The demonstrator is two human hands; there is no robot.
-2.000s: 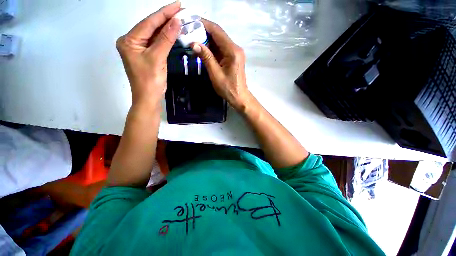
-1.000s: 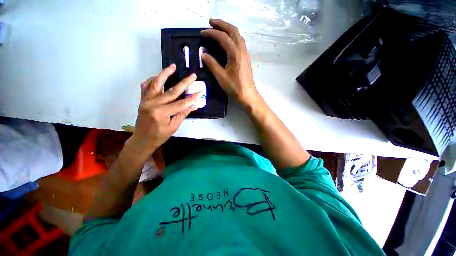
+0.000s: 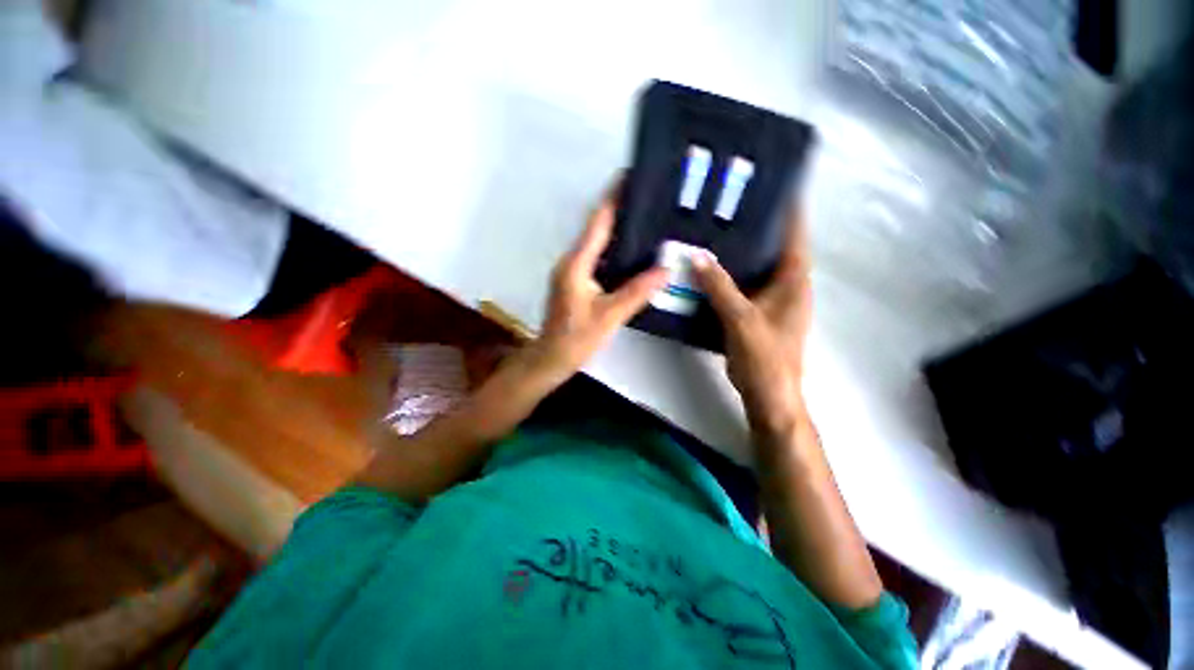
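Note:
The black insert tray (image 3: 759, 138) is held by both hands over the table's near edge, and the view is blurred. Two white earbuds (image 3: 715, 182) show as parallel sticks in its far half. The white charging case (image 3: 680, 278) with a blue band sits in the near half. My left hand (image 3: 583, 299) grips the tray's left side, its thumb at the case. My right hand (image 3: 770, 314) grips the right side, its thumb also at the case. The fingers under the tray are hidden.
A stack of black trays (image 3: 1067, 393) stands on the white table (image 3: 445, 157) at right. Clear crinkled plastic bags (image 3: 917, 131) lie at the far right. A person's white sleeve (image 3: 144, 196) is at left. A red stool (image 3: 327, 321) is below the table.
The case was laid into the tray, and my left hand moved from over it to the tray's left side. My right hand moved down to the right side. The view has turned and shifted.

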